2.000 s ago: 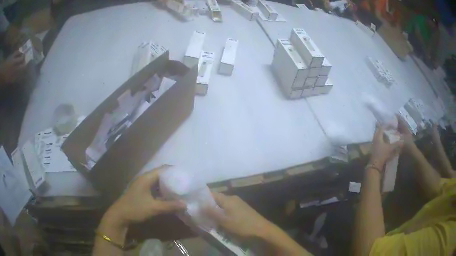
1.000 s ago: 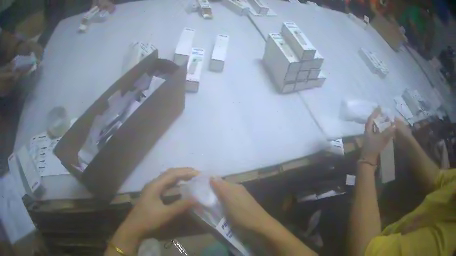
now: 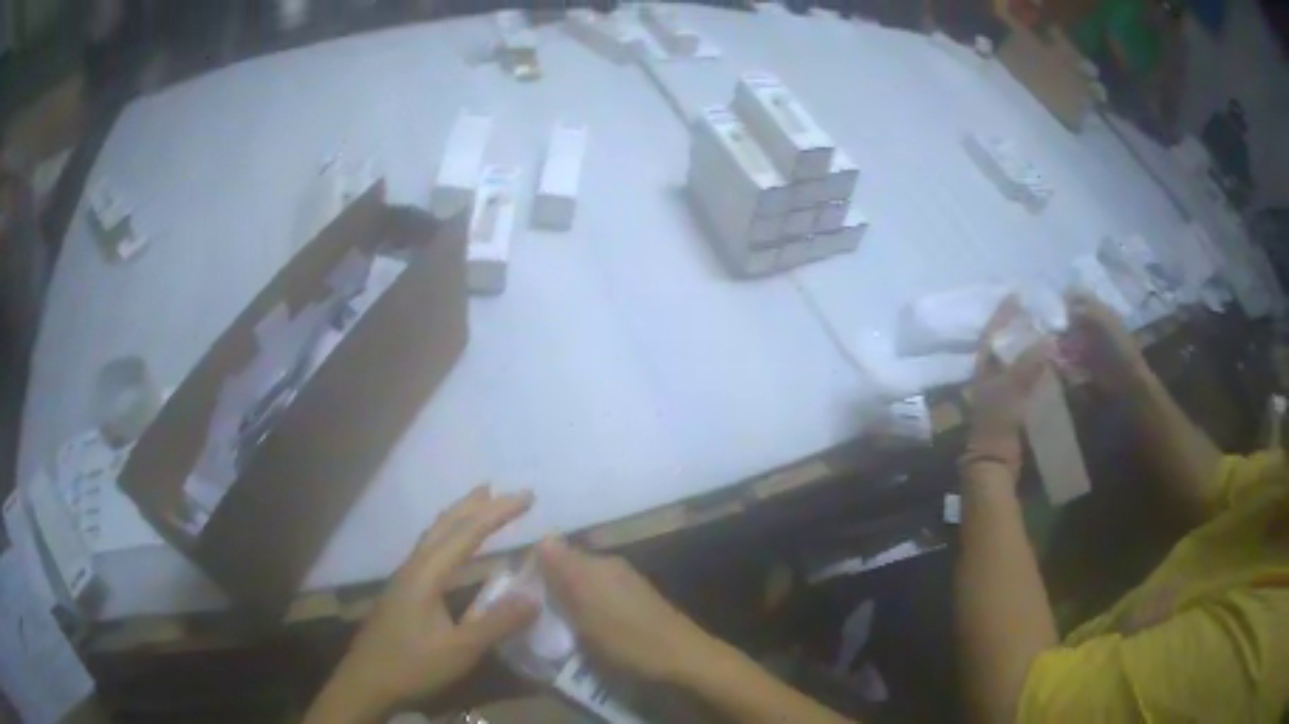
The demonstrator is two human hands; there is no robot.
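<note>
A white product in cloudy wrap [image 3: 526,620] is between my hands at the bottom of the view, at the end of a narrow white retail box [image 3: 597,693] with dark print. My right hand [image 3: 608,608] is closed around the wrapped product and box end. My left hand [image 3: 431,608] is on the other side, fingers spread upward and apart, its thumb at the wrap. The box's lower part is cut off by the frame edge. Blur hides how far the product sits in the box.
A brown open box [image 3: 354,410] of white papers stands on the white table [image 3: 608,368]. Stacked white boxes [image 3: 778,191] are mid-table, single boxes [image 3: 561,177] behind the bin. A tape roll [image 3: 127,400] is left. A neighbour's hands [image 3: 1039,368] work at right.
My left hand's fingers have opened and spread away from the wrapped product. The product and both hands sit lower in view. The neighbour's hands have shifted around their item.
</note>
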